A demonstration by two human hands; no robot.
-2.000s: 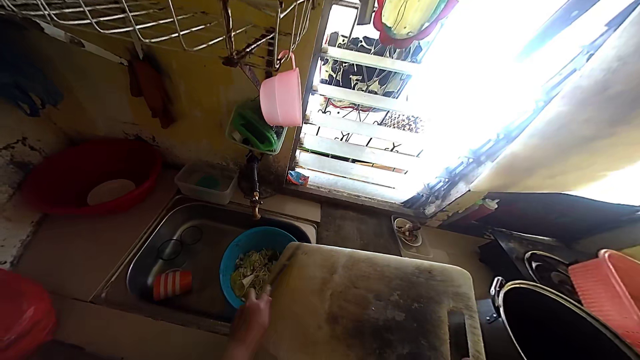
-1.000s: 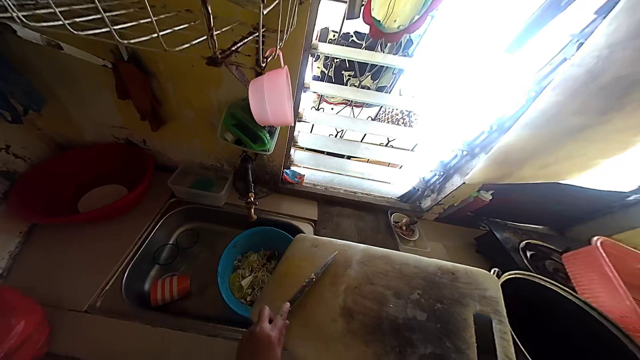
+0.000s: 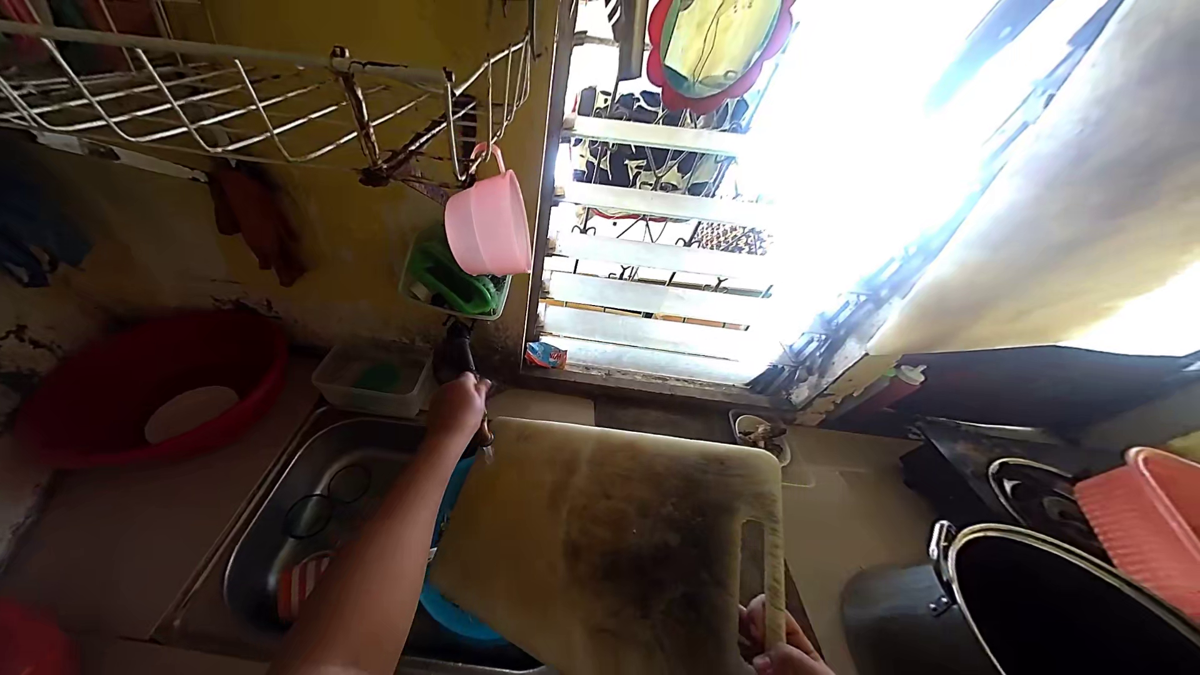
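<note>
My left hand [image 3: 459,408] is closed on the dark faucet [image 3: 457,349] at the back of the sink, its forearm crossing over the basin. A little water seems to show at the spout. At the lower right, my right hand [image 3: 783,642] grips the worn cutting board [image 3: 600,525] through its handle slot. The board's left part covers most of a blue plastic bowl [image 3: 455,609] in the steel sink [image 3: 258,534]; the bowl's contents are mostly hidden. A striped orange and white cup [image 3: 298,586] lies in the sink, partly behind my forearm.
Left of the sink stands a red basin [image 3: 66,412], with a clear plastic container [image 3: 375,389] behind the sink. A pink dipper [image 3: 487,225] hangs from the wire rack [image 3: 281,112] above. A large pot [image 3: 891,609], a stove [image 3: 1031,478] and a pink basket [image 3: 1134,525] are at right.
One hand now holds the faucet and the other the board's handle. The board has shifted over the bowl, which showed shredded food before. The knife seen on the board is out of sight.
</note>
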